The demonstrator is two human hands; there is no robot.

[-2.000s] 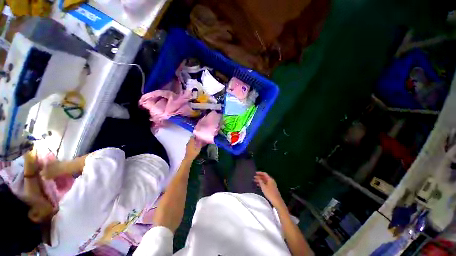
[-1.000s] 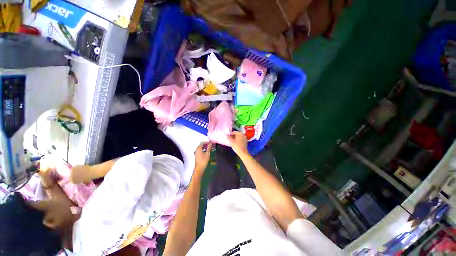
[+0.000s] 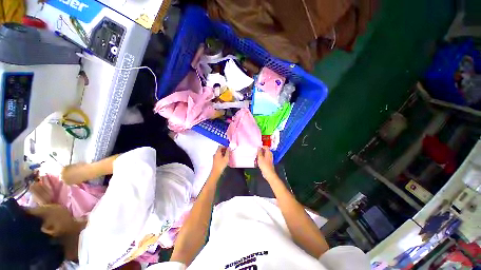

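A small pink cloth piece [image 3: 243, 138] is stretched between my two hands at the near edge of a blue plastic crate [image 3: 308, 97]. My left hand [image 3: 221, 158] pinches its left side. My right hand [image 3: 265, 157] pinches its right side. The cloth's upper part lies over the crate rim. More pink cloth [image 3: 184, 109] hangs over the crate's left corner. White scraps [image 3: 237, 78], a bright green item [image 3: 274, 120] and a pink packet [image 3: 270, 82] lie in the crate.
Another person in a white shirt [image 3: 132, 195] works with pink cloth at a sewing machine on the left. Green and yellow snips [image 3: 77, 124] lie on that machine's table. Brown cloth [image 3: 263, 21] is heaped beyond the crate. Another machine table [image 3: 416, 240] stands at the right.
My right hand has come from beside my body to the pink cloth. Both hands have then moved apart, spreading the cloth flat between them.
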